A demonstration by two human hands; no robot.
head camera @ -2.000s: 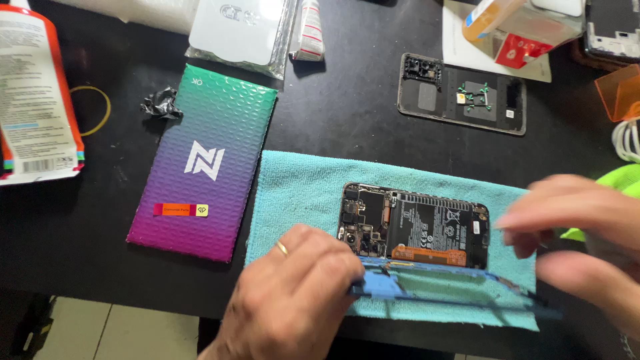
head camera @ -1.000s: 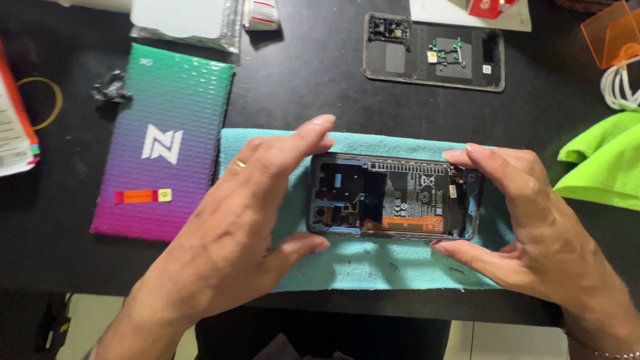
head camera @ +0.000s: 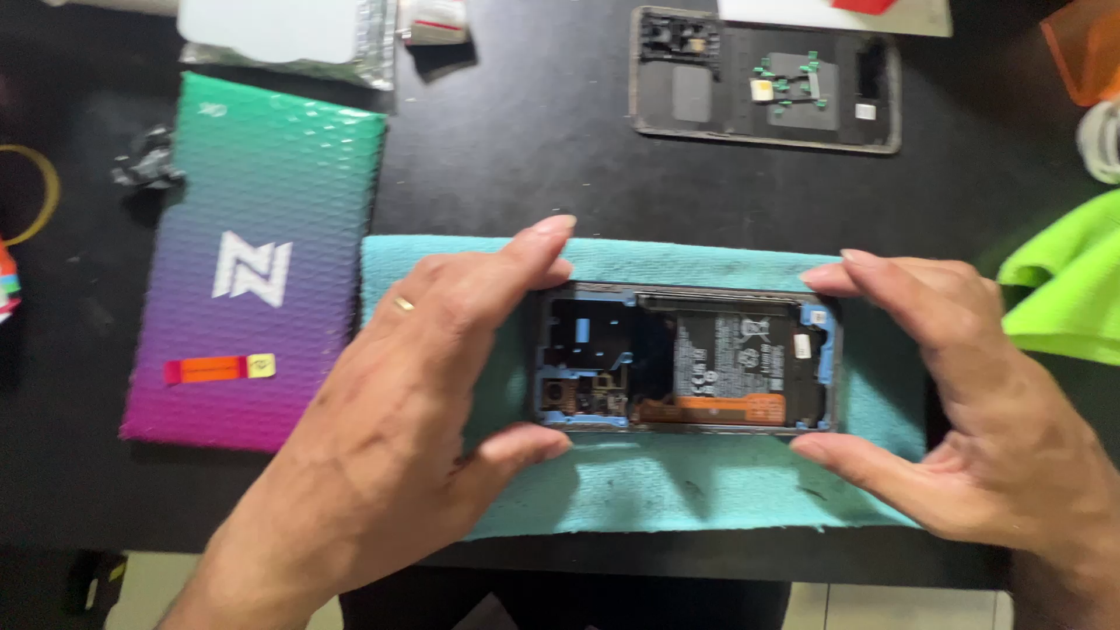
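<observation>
An opened smartphone (head camera: 652,367) lies on a turquoise microfibre cloth (head camera: 691,490), its battery (head camera: 731,359) and camera parts in view. Over its inside sits a blue-edged frame (head camera: 822,346) with a see-through middle. My left hand (head camera: 429,376) has its thumb and fingers around the phone's left end. At the right end, the thumb and fingertips of my right hand (head camera: 945,385) are at the two long edges. Both hands steady the phone between thumb and fingers.
A detached phone back cover (head camera: 744,114) lies beyond the cloth. To the left are a colourful bubble mailer (head camera: 254,192), a crumpled dark scrap (head camera: 149,162) and a yellow rubber band (head camera: 44,197). A green cloth (head camera: 1067,280) and white cable (head camera: 1098,140) are at the right.
The blue-edged frame was tilted up along the phone's near edge two seconds ago and now lies over the phone. My right hand has come to the phone's right end.
</observation>
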